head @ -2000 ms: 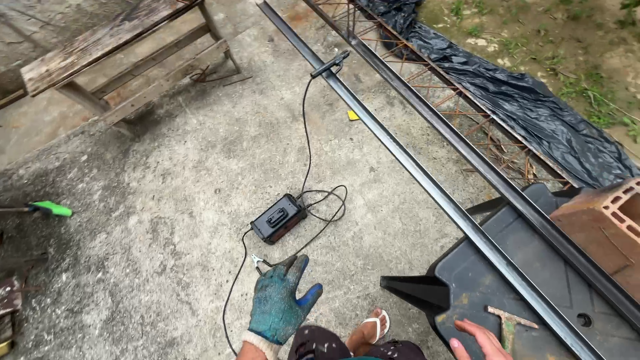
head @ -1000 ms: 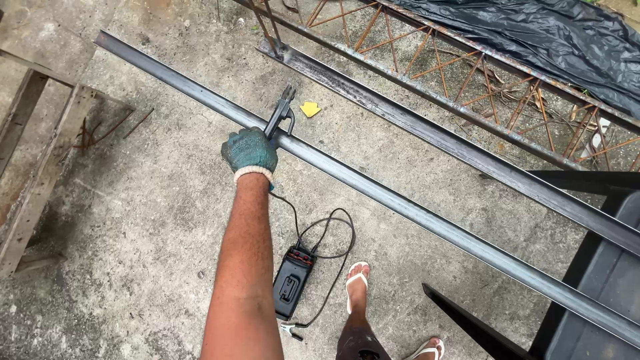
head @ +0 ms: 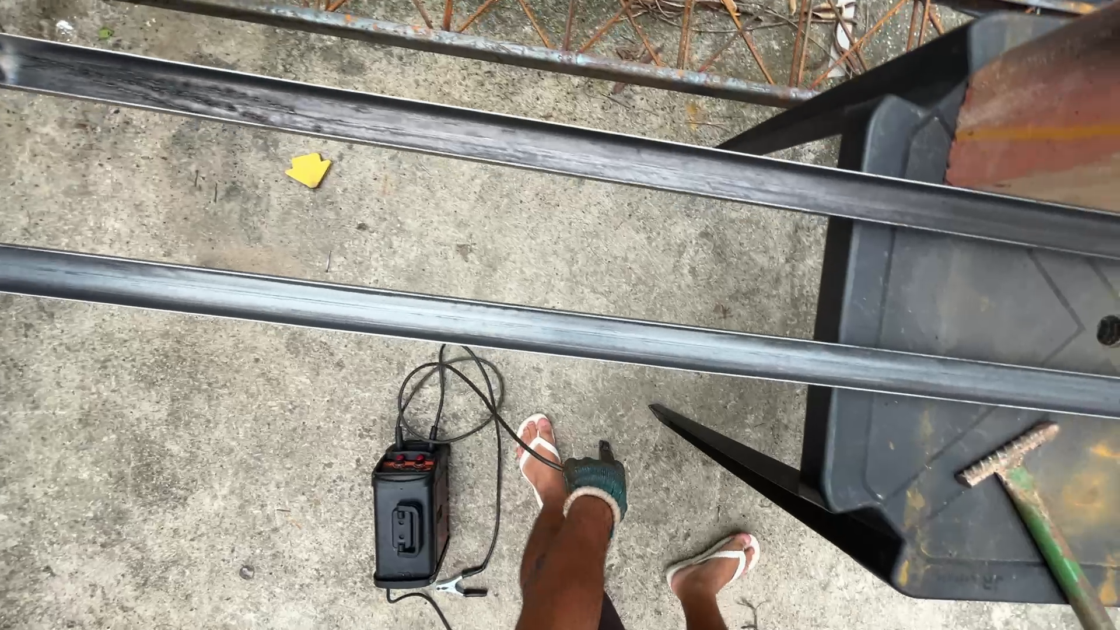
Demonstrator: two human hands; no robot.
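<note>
My left hand (head: 595, 486), in a teal knit work glove with a pale cuff, is closed around a dark welding electrode holder (head: 605, 451); only its tip shows above the fingers. A black cable runs from it to a small black welding machine (head: 409, 516), which stands on the concrete. By the machine's base lies a metal ground clamp (head: 451, 586). Beyond my left hand a steel angle bar (head: 490, 322) crosses the view, and a second steel angle bar (head: 525, 144) runs farther off. My right hand is out of view.
At the right, both bars cross an upturned black plastic table (head: 927, 490) with legs sticking out. On it are a chipping hammer (head: 1041, 525) and a reddish clay block (head: 1032, 122). A rusty lattice truss (head: 560, 61) lies at the top; a yellow piece (head: 309, 170) lies between the bars.
My left hand has taken the electrode holder off the nearer bar and come back towards my body. The bare right hand, seen two seconds ago, is gone from view. The view has shifted right.
</note>
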